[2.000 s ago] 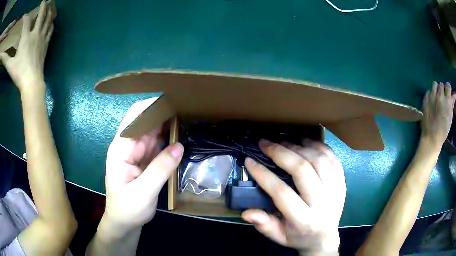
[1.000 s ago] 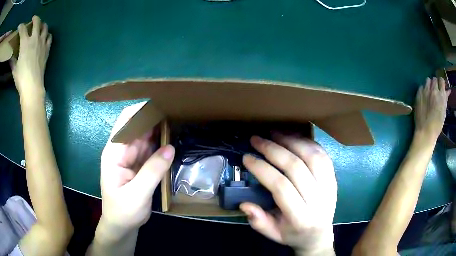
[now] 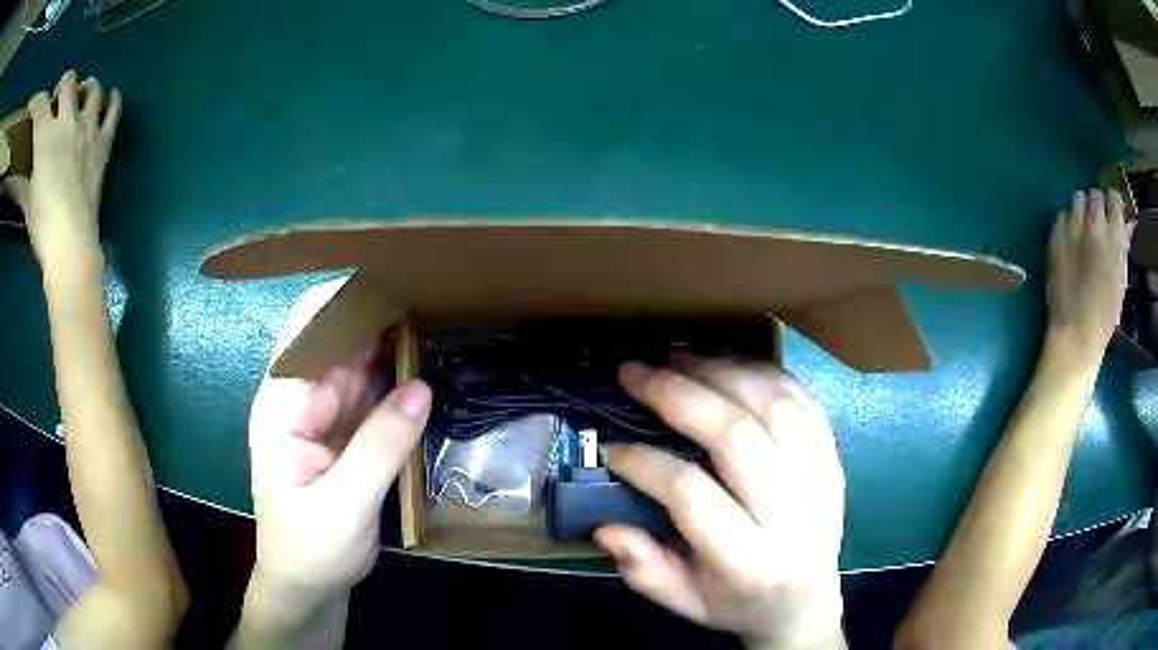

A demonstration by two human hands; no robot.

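A brown cardboard box (image 3: 409, 489) stands open at the table's near edge, its lid (image 3: 610, 273) raised at the back. A black cable bundle (image 3: 508, 394) lies across the back inside. A clear plastic bag (image 3: 493, 467) lies front left, beside a dark power adapter (image 3: 597, 505) with metal prongs showing. My left hand (image 3: 324, 464) holds the box's left wall, thumb on its top edge, fingers outside and partly behind the side ear. My right hand (image 3: 737, 489) lies over the box's right part, fingers on the cables and adapter; what is under it is hidden.
Another person's hand (image 3: 70, 159) touches a cardboard piece at far left. Another person's hand (image 3: 1088, 260) is at a box (image 3: 1143, 241) at far right. A white cable (image 3: 845, 19) and a grey cable (image 3: 540, 9) lie at the far edge of the green table (image 3: 584, 127).
The box and both my hands have shifted slightly left and down in view. My right fingers have moved slightly over the cables and adapter. The left neighbour's hand has moved a little down.
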